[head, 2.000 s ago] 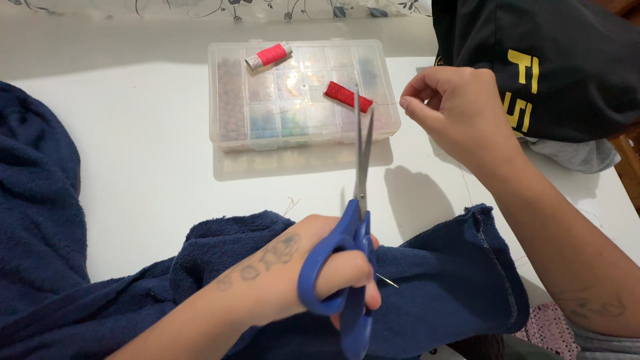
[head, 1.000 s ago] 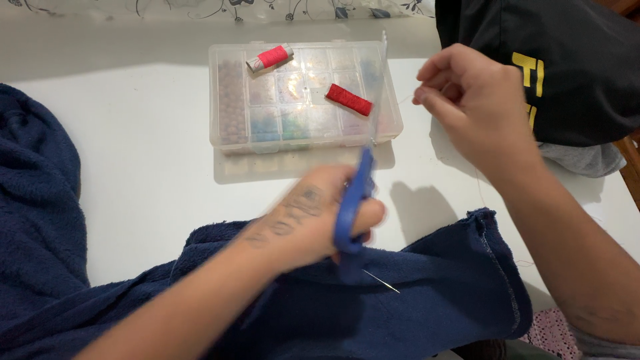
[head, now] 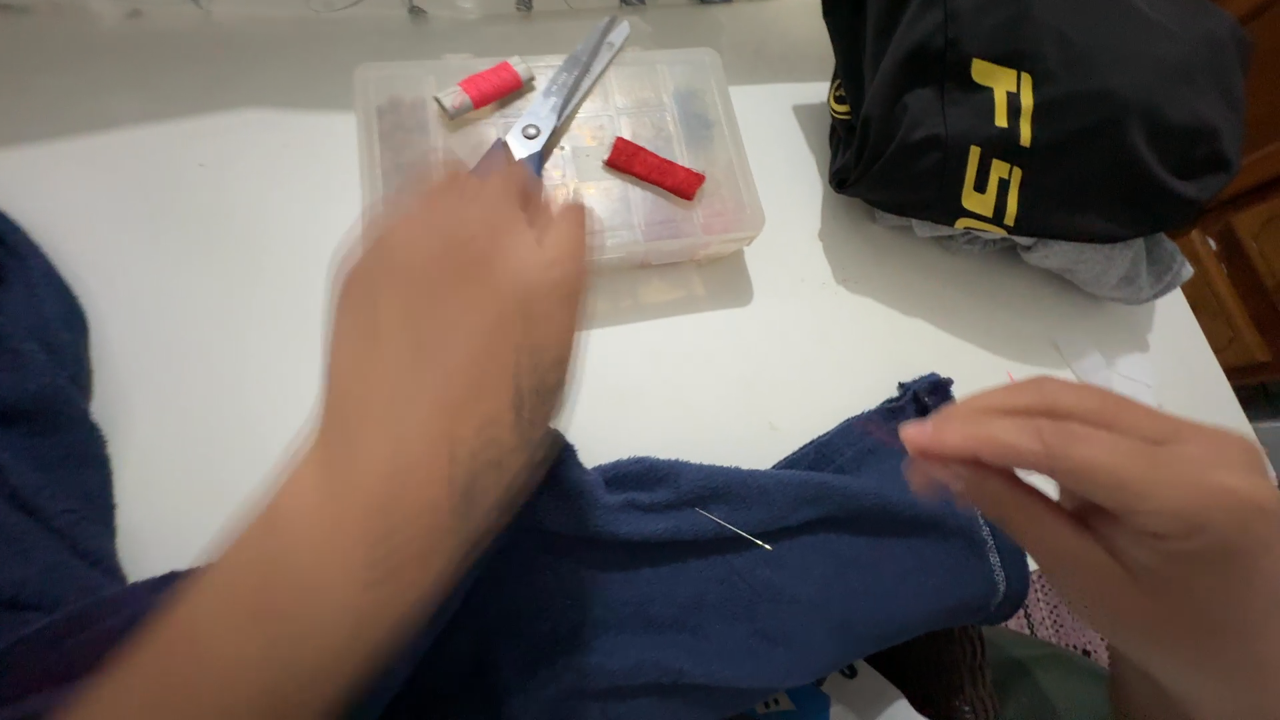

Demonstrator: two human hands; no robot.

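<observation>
My left hand (head: 460,290), blurred, is around the blue handles of a pair of scissors (head: 545,110), whose nearly closed blades lie over a clear plastic compartment box (head: 670,235). A pink-red thread spool (head: 487,86) and a bundle of red thread (head: 654,168) rest on the box lid. My right hand (head: 1080,480) hovers at the right above the hemmed end of a navy fleece cloth (head: 640,600), thumb and forefinger pinched; any thread between them is too fine to make out. A sewing needle (head: 733,529) lies on the cloth.
A black fabric item (head: 1050,120) with yellow lettering sits at the back right of the white table (head: 220,330), over a grey cloth (head: 1120,265). More navy fleece (head: 45,430) is at the left. Wooden furniture (head: 1235,270) stands beyond the right edge.
My left hand has moved from over the cloth to the box with the scissors, whose blades were apart earlier. My right hand has come down from beside the box to the cloth's right end.
</observation>
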